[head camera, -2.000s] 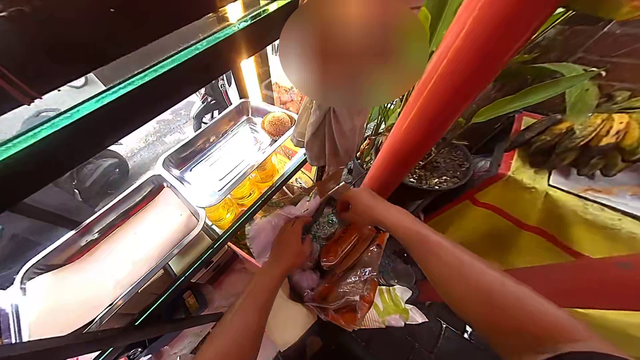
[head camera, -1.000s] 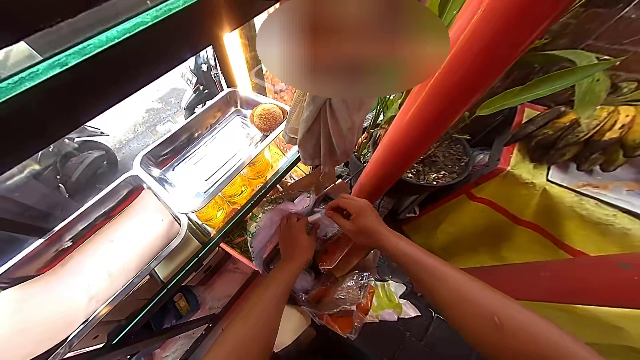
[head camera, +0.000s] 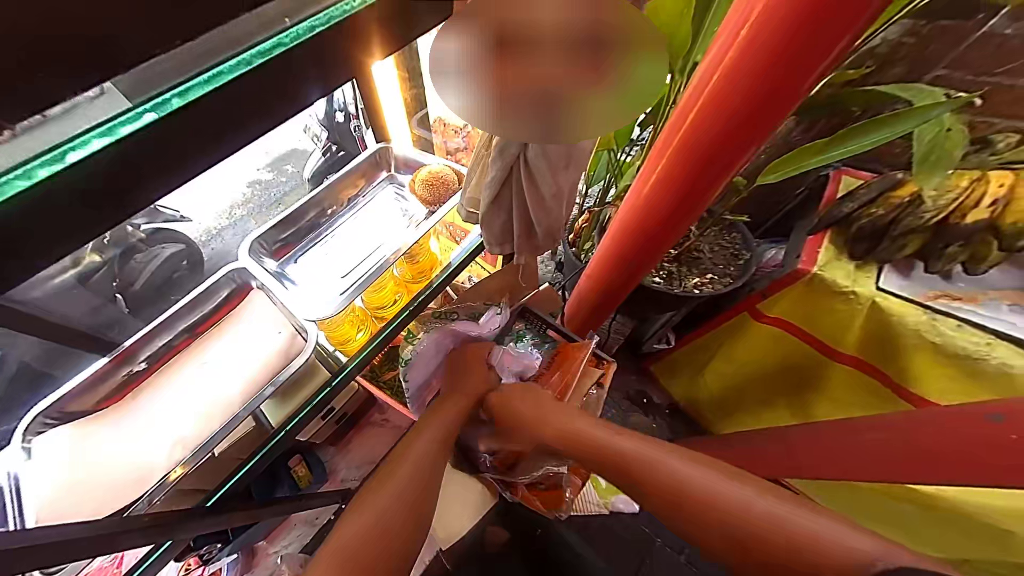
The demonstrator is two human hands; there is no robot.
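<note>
My left hand is over a crate of bags, touching or beside a pale purple plastic bag; its fingers are hidden. Right against it, my right hand has its fingers bent downward, and what they grip cannot be seen. Clear plastic packets with orange-brown contents lie just beyond and to the right of my right hand. More crumpled clear plastic lies below it. The dark crate shows at its far rim.
At left, a glass-edged case holds two metal trays, one with a sesame-coated ball. Yellow-orange containers stand beside them. A red pole slants down near the crate. Right are a potted plant and bananas; a grey-brown cloth hangs ahead.
Both hands have moved nearer to me over the bags and come together; a second ago they were farther off and a little apart.
</note>
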